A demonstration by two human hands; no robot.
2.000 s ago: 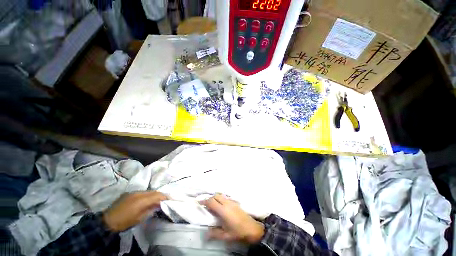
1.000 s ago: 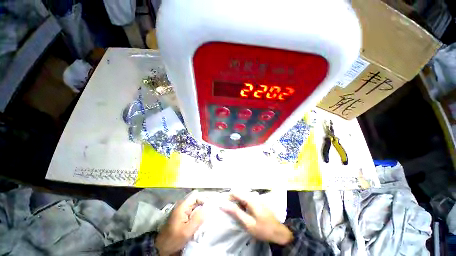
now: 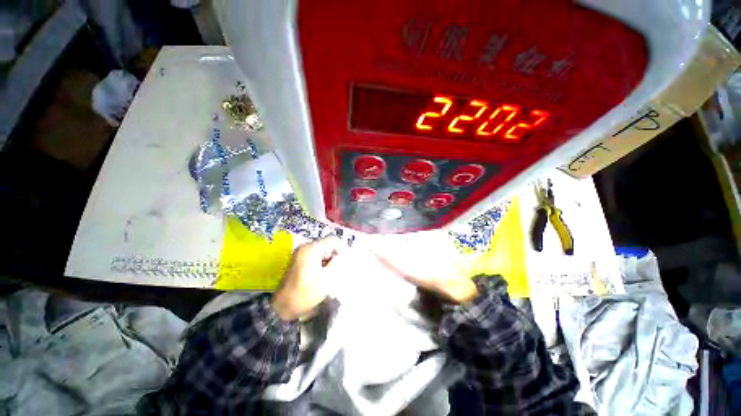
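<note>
The button machine (image 3: 439, 106) fills the top middle, with a white head, a red panel and a counter reading 2202. A pale garment (image 3: 370, 325) runs from the lap up onto the table edge below the machine head and is bleached by the lamp. My left hand (image 3: 307, 279) holds the garment at its left side, fingers bent, just below the head. My right hand (image 3: 435, 272) lies on the garment's right side, its fingers stretched inward and washed out by glare. The machine's pressing point is hidden behind the head, and no button shows between my fingers.
A bag of button parts (image 3: 256, 183) and brassy fittings (image 3: 242, 111) lie left of the machine. Loose parts (image 3: 479, 227) and pliers (image 3: 552, 219) lie right. Garments are heaped at left (image 3: 97, 349) and right (image 3: 634, 341). A carton (image 3: 642, 138) stands behind right.
Both hands have moved from the lap up to the table under the machine head, bringing the garment with them. The view has moved closer, so the head looks larger. The counter still reads 2202.
</note>
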